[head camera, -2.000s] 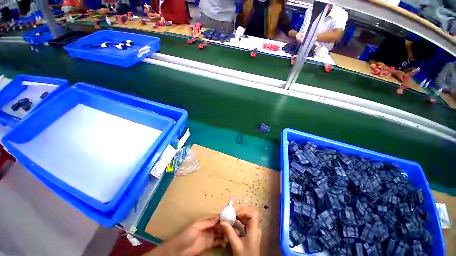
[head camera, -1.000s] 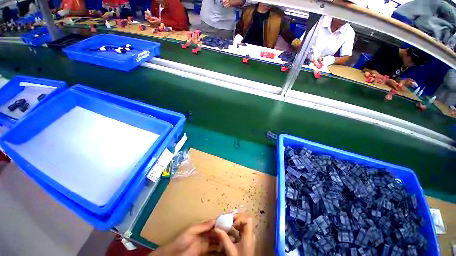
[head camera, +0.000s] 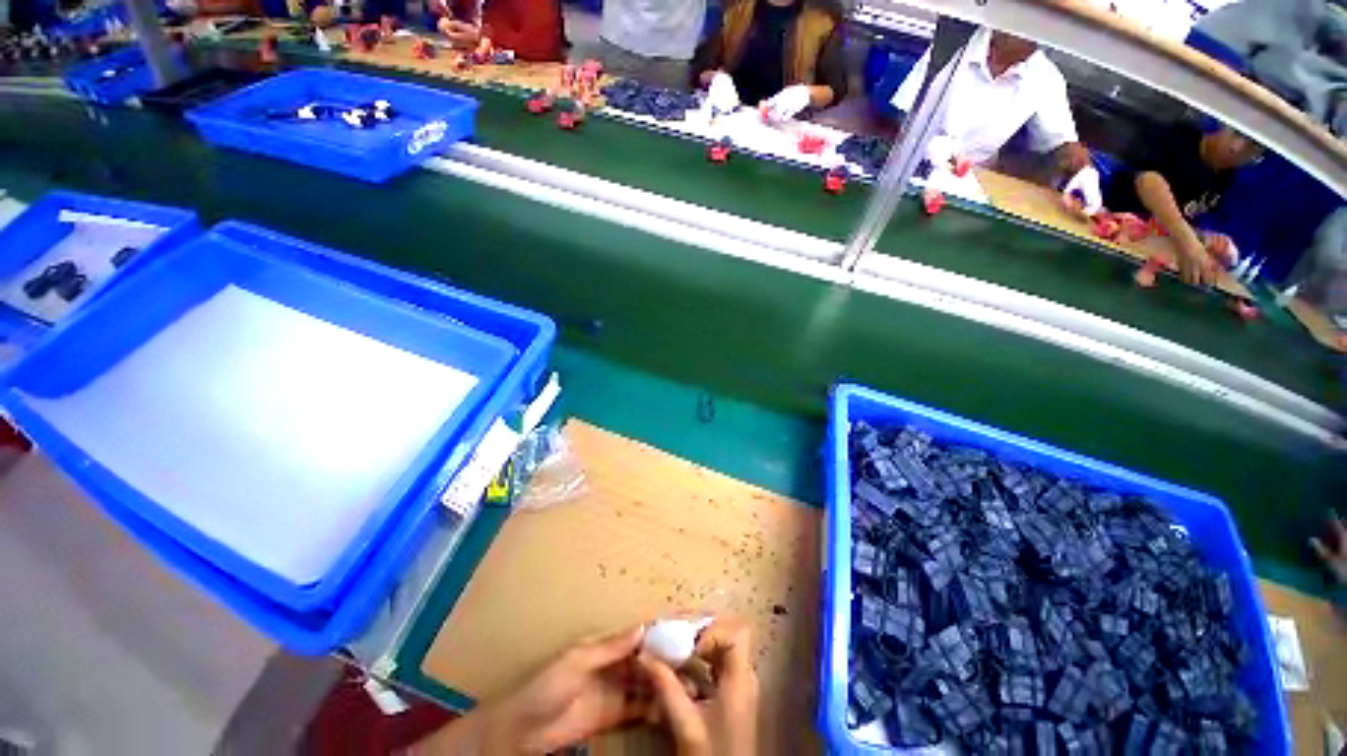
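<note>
A small rounded white glue bottle (head camera: 674, 638) shows between my hands over the tan work board (head camera: 547, 591), near the bottom of the view. My right hand (head camera: 720, 697) is closed on the bottle, its fingers around the right side. My left hand (head camera: 584, 691) is next to it, fingertips bent together at the bottle's left side. Whether it grips the bottle or a small part under it is hidden by the fingers. Small dark specks lie on the board above the hands.
A blue tote (head camera: 836, 591) heaped with dark plastic parts (head camera: 1034, 591) stands right of the board. Stacked blue trays (head camera: 333, 598) with a pale liner stand left. A crinkled clear bag (head camera: 550, 470) lies at the board's left edge. A green conveyor (head camera: 694, 318) runs beyond; people work opposite.
The bottle's nozzle, first pointing up, has tilted to the right. Both hands stay close together over the board. The dark piece on the conveyor near the tote is gone from there.
</note>
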